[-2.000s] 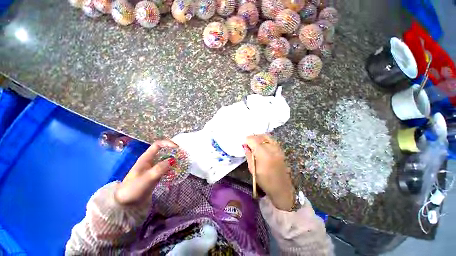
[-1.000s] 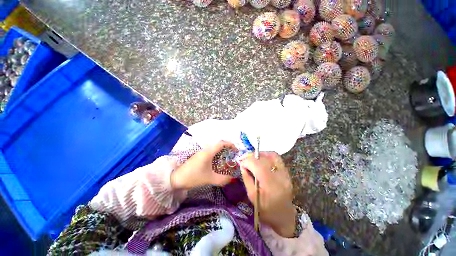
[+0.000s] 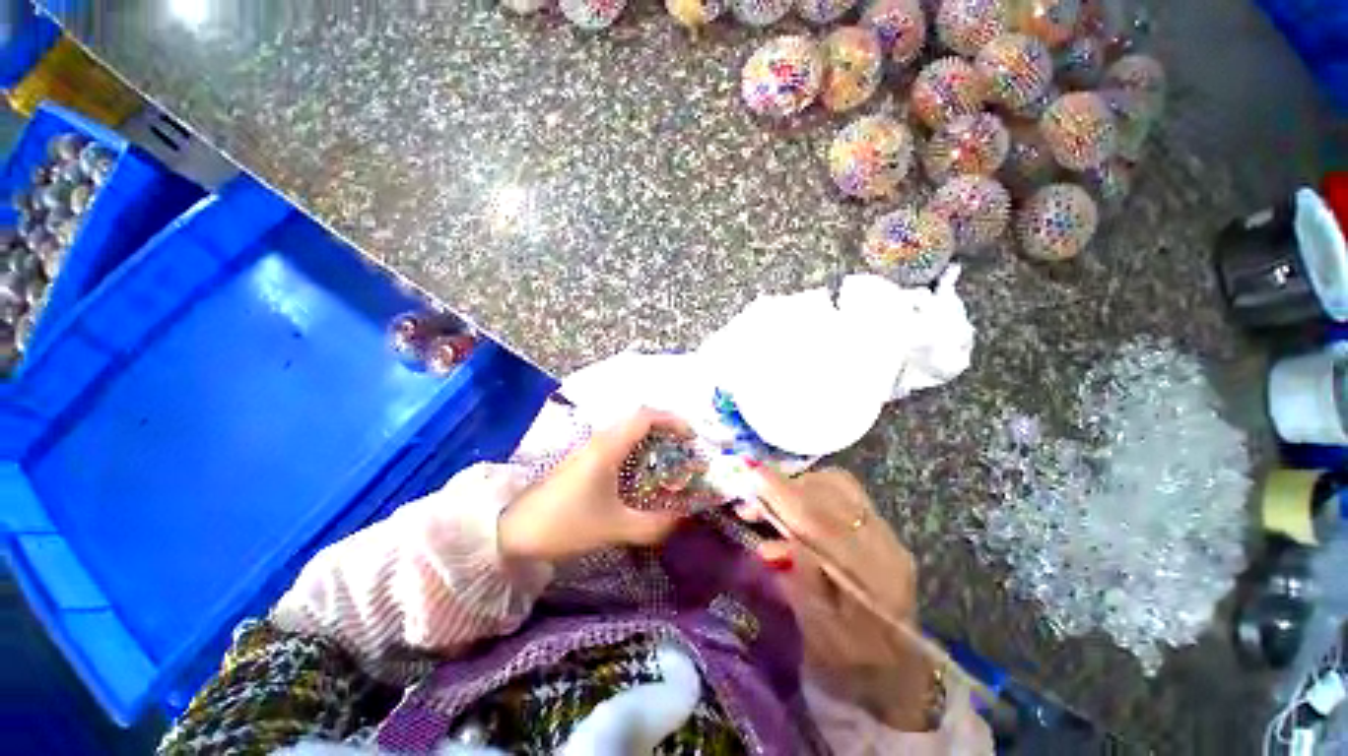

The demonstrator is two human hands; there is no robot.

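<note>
My left hand (image 3: 586, 502) holds a decorated ball (image 3: 661, 467) above my lap, with a round clear spot on it facing up. My right hand (image 3: 828, 554) is right beside it and holds a thin brush or stick tool (image 3: 872, 603), slanted down to the right. Its fingertips are close to the ball and to a small white area; whether they touch the ball cannot be told. The crumpled white cloth (image 3: 643, 381) with blue marks lies just beyond my hands, with a smooth white round piece (image 3: 806, 392) on it.
A heap of decorated balls (image 3: 968, 148) lies at the back. A loose pile of small clear pieces (image 3: 1131, 502) is on the right. A black pot (image 3: 1264, 273), white cup (image 3: 1308, 396) and yellow roll (image 3: 1295, 504) stand at the right edge. Blue crates (image 3: 222, 428) are at left.
My left hand has brought the ball from the cloth's left side toward my right hand. The tool has tilted from upright to slanting down right. The view has shifted left.
</note>
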